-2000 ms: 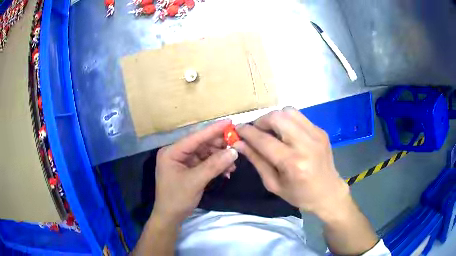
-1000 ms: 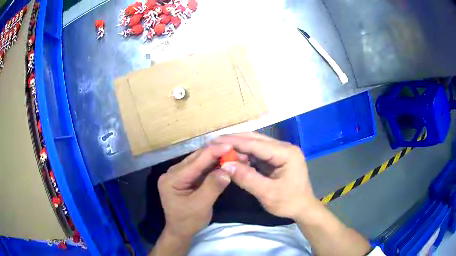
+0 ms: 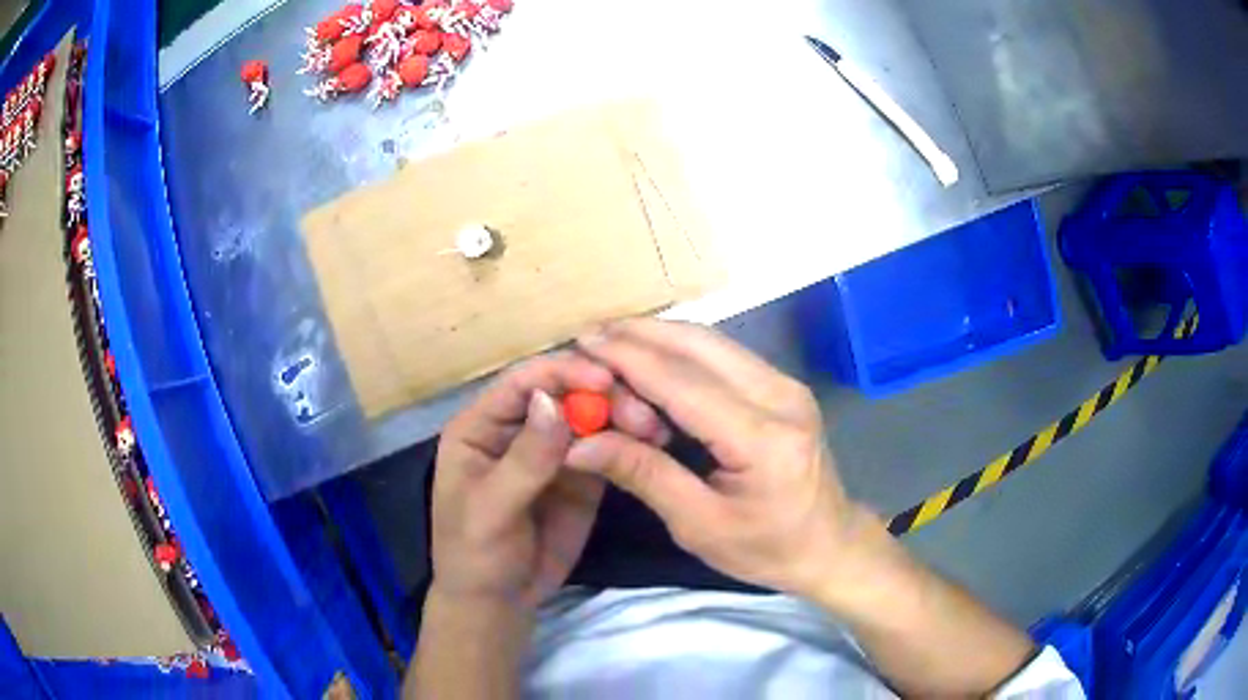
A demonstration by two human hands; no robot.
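Note:
A red ball-shaped doll head [image 3: 587,412] is held between the fingertips of both hands, above my lap at the bench's front edge. Any body below it is hidden by the fingers. My left hand [image 3: 513,472] grips it from the left, thumb on top. My right hand [image 3: 732,458] touches it from the right with thumb and fingers. A small round white pot [image 3: 475,242] stands on the tan cardboard pad [image 3: 561,294]. Thin sticks [image 3: 657,219] lie on the pad's right side.
A pile of red-haired figures [image 3: 397,44] lies behind the pad, with one single figure [image 3: 256,82] to its left. A white-handled knife [image 3: 890,114] lies at right. A blue crate [image 3: 185,390] stands left. A blue bin [image 3: 958,301] and blue stool [image 3: 1163,260] are at right.
The view has shifted, showing more of the pile than at first. Both hands have turned the red head, which now shows as a plain red ball, and the right fingers have closed around it differently.

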